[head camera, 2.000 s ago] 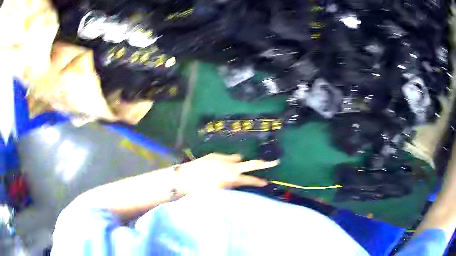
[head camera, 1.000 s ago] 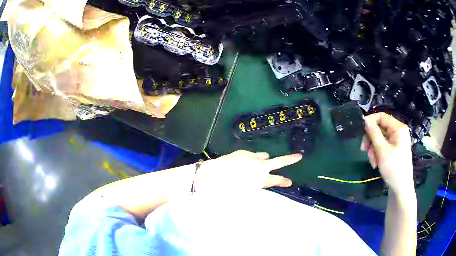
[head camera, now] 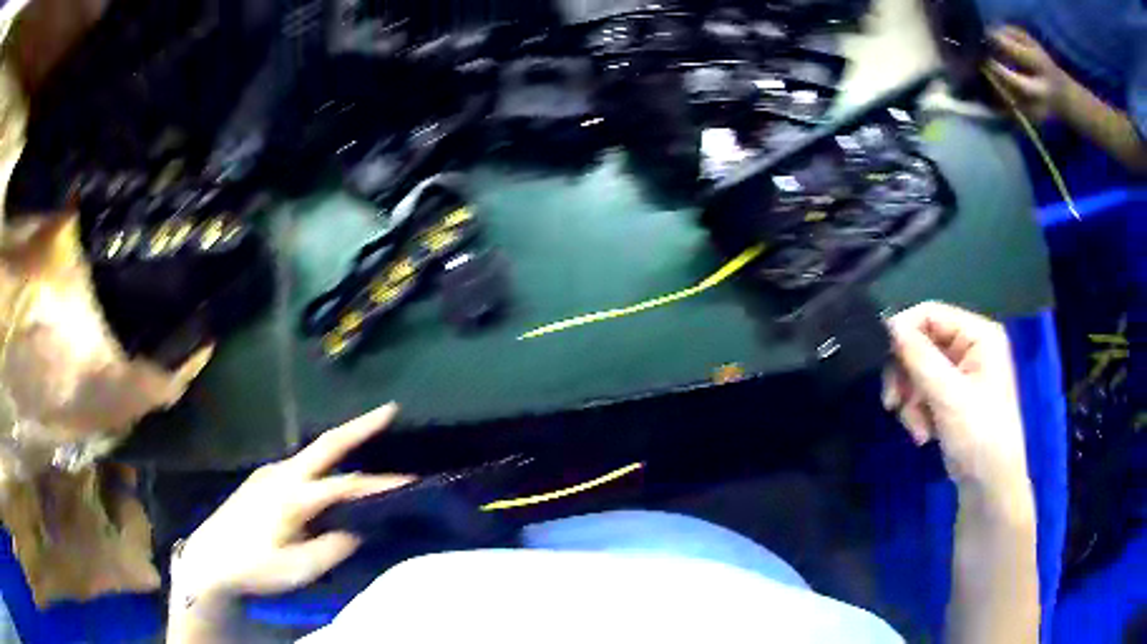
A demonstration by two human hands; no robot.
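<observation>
My left hand is at the lower left with its fingers apart, at the left end of a long dark housing over my lap; whether it grips it is hidden by blur. A yellow wire trails from the housing's right part. My right hand is at the right, thumb and fingertips closed on the edge of a small black piece, likely a socket insert. A brass contact strip assembly lies tilted on the green table, with a small black part against it.
A pile of black inserts covers the far side. A black open housing with a yellow wire lies at the right. Brown paper is at the left. A blue bin stands at the right. Another person's hand is at the upper right.
The view has swung right, showing the other person's hand and bin. My right hand has moved to the table's front right edge with the black piece. My left hand stays by the lap housing.
</observation>
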